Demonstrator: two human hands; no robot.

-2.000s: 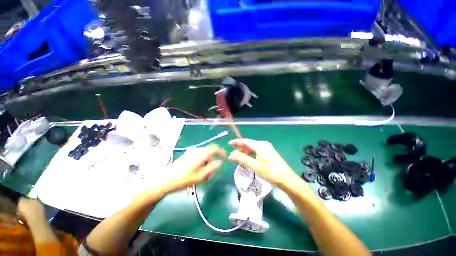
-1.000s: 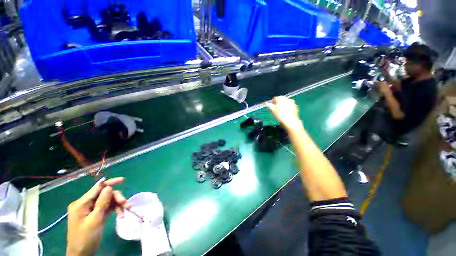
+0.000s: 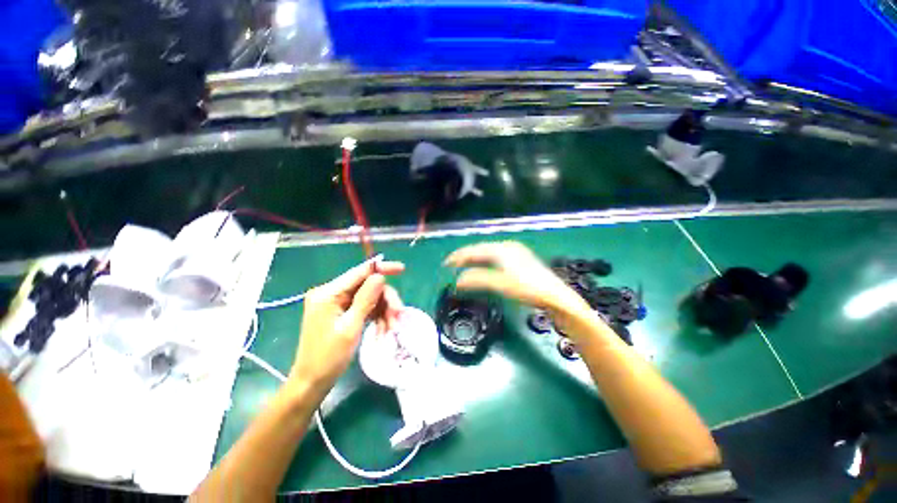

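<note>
A white housing (image 3: 398,352) with a bracket foot stands on the green bench in front of me, its open cup facing up. A white cable (image 3: 339,457) loops from its foot. My left hand (image 3: 354,300) pinches the red wire harness (image 3: 356,201), which rises from the cup to a small white plug. A glossy black inner housing (image 3: 467,324) sits on the bench just right of the cup. My right hand (image 3: 497,273) is above it, fingers spread and curved; whether the fingertips touch it I cannot tell.
Black rings (image 3: 600,295) lie right of my right hand, partly behind the forearm. Black bracket parts (image 3: 747,295) lie farther right. Spare white housings (image 3: 202,280) and small black parts (image 3: 59,295) lie on the white sheet (image 3: 187,422). Units sit on the belt (image 3: 570,177) below blue bins (image 3: 482,34).
The view has swung back left. My right hand has come back from the black bracket parts to beside the white housing, where a black inner housing now sits. My left hand still holds the wires.
</note>
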